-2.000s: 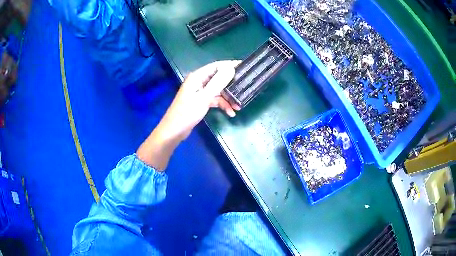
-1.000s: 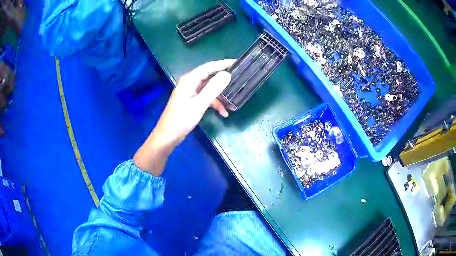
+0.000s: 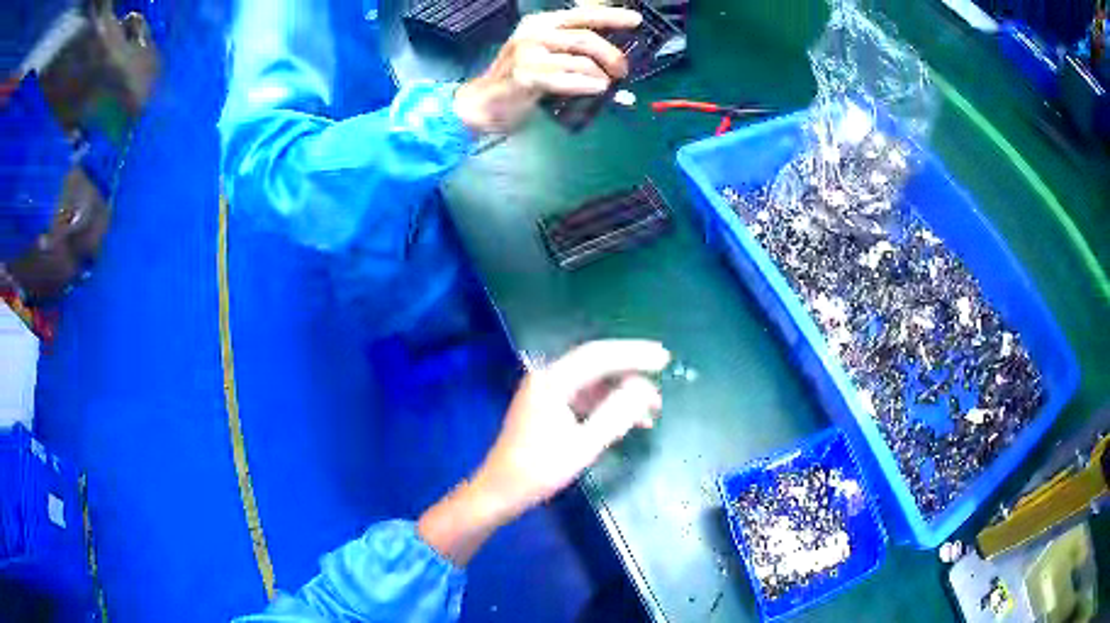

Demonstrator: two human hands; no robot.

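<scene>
My left hand (image 3: 578, 414) is over the green bench near its front edge, with thumb and forefinger apart and no housing in it. Tiny shiny bits (image 3: 684, 372) show just beyond the fingertips; I cannot tell whether they lie on the bench. A black slotted housing (image 3: 605, 225) lies on the bench beyond my hand. The small blue bin (image 3: 807, 523) of shiny small parts is to the right of my hand. The large blue bin (image 3: 797, 335) of mixed metal parts stands behind it. My right hand is not in view.
Another person's hand (image 3: 548, 67) is over dark housings at the top, near another black housing (image 3: 463, 15). Red-handled pliers (image 3: 700, 107) lie beside them. A clear plastic bag (image 3: 864, 73) hangs over the large bin. Yellow bar (image 3: 1049, 497) and press plate (image 3: 974, 584) are at lower right.
My left hand has let go of the black housing. The view has shifted, so the bins sit lower, and the other person's hand, the pliers and the bag now show. The lower-right housing has left view.
</scene>
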